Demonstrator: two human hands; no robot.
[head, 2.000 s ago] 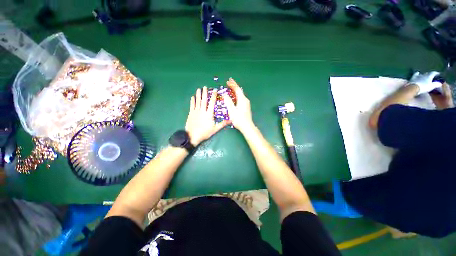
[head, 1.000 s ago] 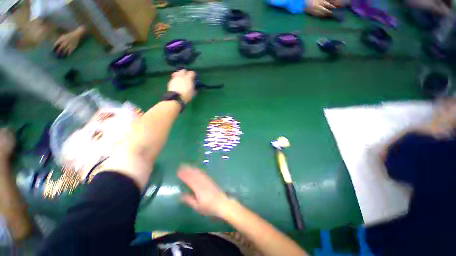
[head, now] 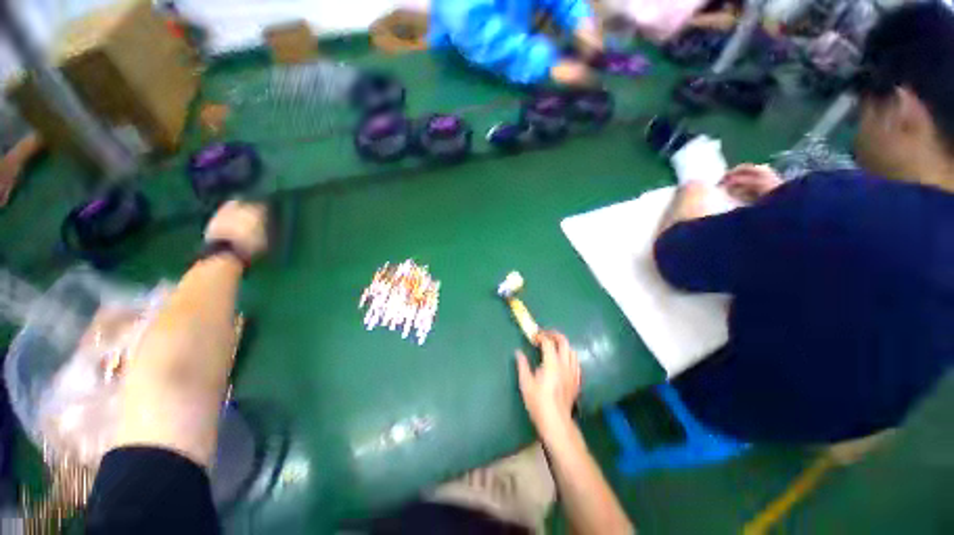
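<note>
My left hand [head: 239, 228] is blurred and reaches to the far left, closed around a dark clip part [head: 275, 225] that shows as a smear at its right side. My right hand [head: 551, 378] is over the mallet [head: 523, 317] near the table's front edge, its fingers around the dark handle, which it hides. The mallet's pale head points away from me. A loose pile of copper-coloured pieces [head: 403, 299] lies between my hands.
A clear bag of copper pieces [head: 78, 350] and a dark round fan grille [head: 239, 449] lie at left, partly behind my left arm. Fan units [head: 382, 133] line the far side. A person in navy [head: 805, 282] works at a white sheet [head: 628, 282] at right. A person in blue [head: 492, 42] is opposite.
The view has turned right. My left hand has moved left from where it reached the clip, and the dark part has moved with it. My right hand has moved right onto the mallet handle.
</note>
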